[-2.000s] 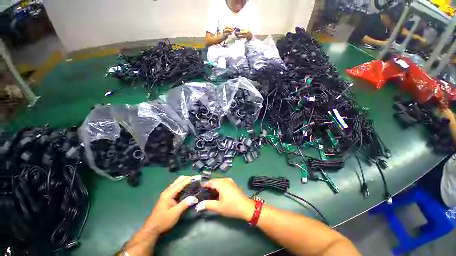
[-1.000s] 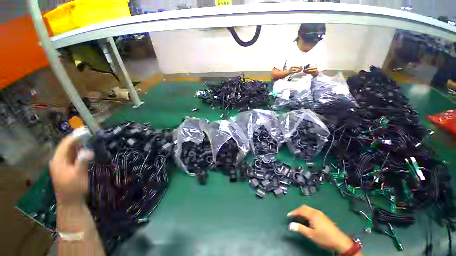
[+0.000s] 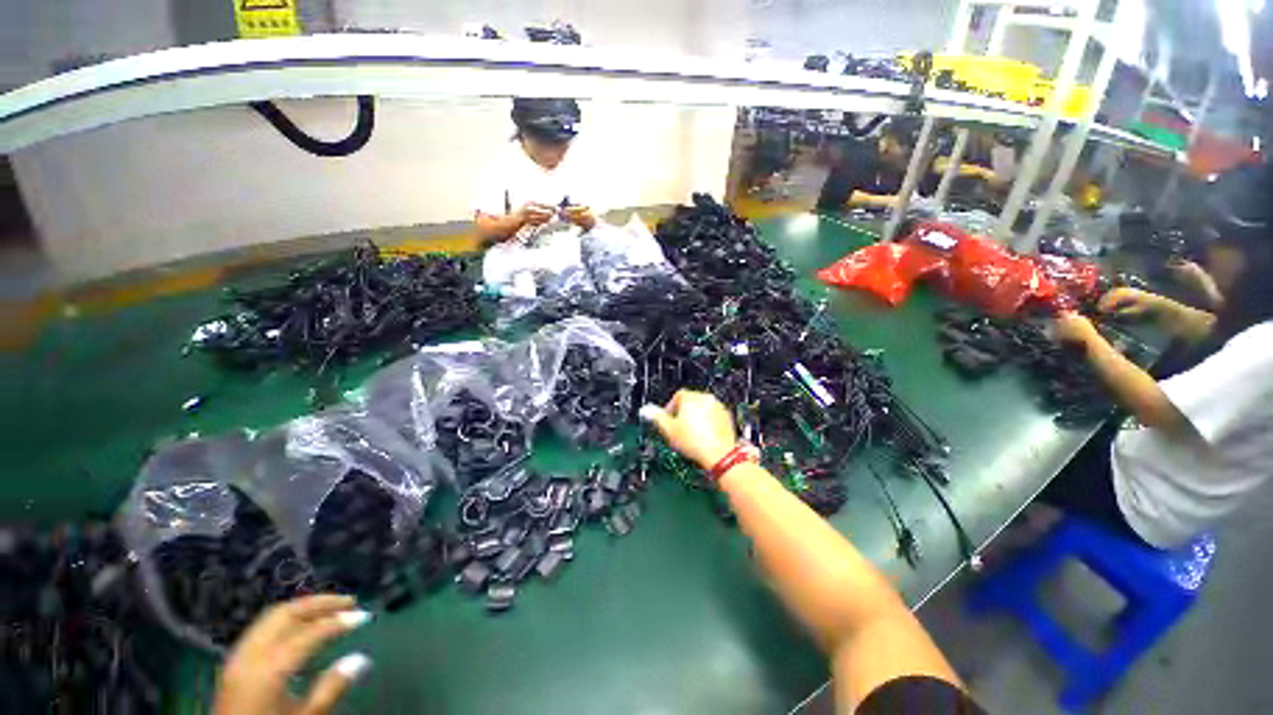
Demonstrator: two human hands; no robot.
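Observation:
My right hand (image 3: 694,428), with a red bracelet at the wrist, reaches to the near-left edge of the pile of black cables with green circuit boards (image 3: 754,366). Its fingers are curled and a white-covered fingertip shows; whether it grips a cable cannot be told. My left hand (image 3: 296,657) is low at the left, cut off by the bottom edge, with white-covered fingertips apart and nothing in it. Beside it are open clear bags (image 3: 335,454) of black parts. A loose heap of black ring parts (image 3: 519,528) lies between my hands.
Assembled units (image 3: 63,629) lie at far left. A second cable pile (image 3: 349,310) is at the far side, near a coworker (image 3: 538,182) with whitish clear bags (image 3: 559,266). Red bags (image 3: 977,273), another worker and a blue stool (image 3: 1103,601) are at right.
The view has turned right. My left hand has come from the assembled pile to beside the left bags. My right hand has moved forward from above the bench to the cable pile.

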